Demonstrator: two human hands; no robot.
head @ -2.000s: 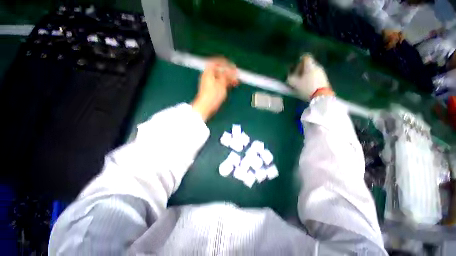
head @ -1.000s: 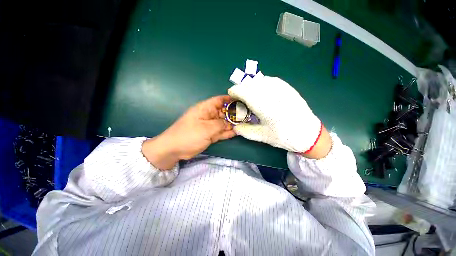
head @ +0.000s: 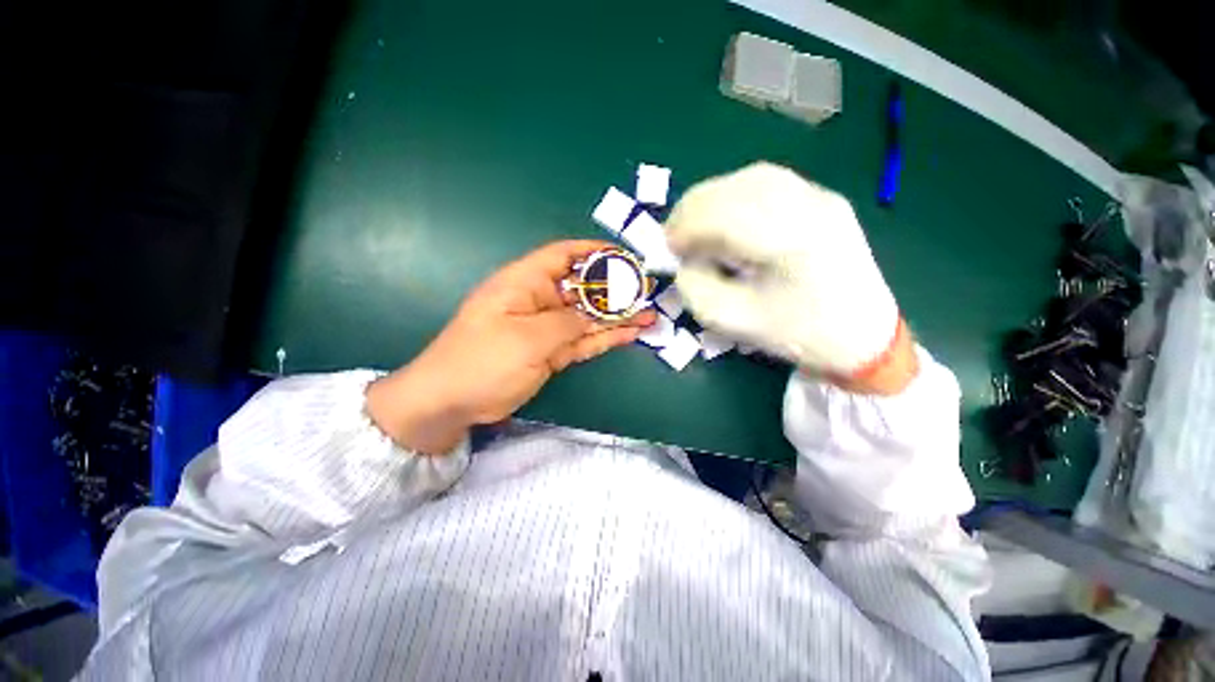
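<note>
My bare left hand (head: 500, 333) holds a round unit (head: 612, 285) between thumb and fingers, its open face up. The unit is a metallic ring with a dark and gold inside and a white piece in its right part. My right hand (head: 786, 273), in a white knit glove, is just right of the unit and does not touch it. The glove is blurred and hides its fingertips, so I cannot tell if it holds anything. White pads (head: 652, 184) lie on the mat around and partly under the hands.
Two translucent stacks (head: 782, 76) and a blue pen-like stick (head: 890, 147) lie near the white rail (head: 959, 91). Tangled binder clips (head: 1074, 349) and a plastic-bagged pack (head: 1178, 400) are at right. A black tray (head: 147, 173) and a blue bin (head: 180, 426) are at left.
My hands have come back from the rail to the pads with a round unit. Since one second ago my right hand has let go of the unit and moved right; my left still holds it.
</note>
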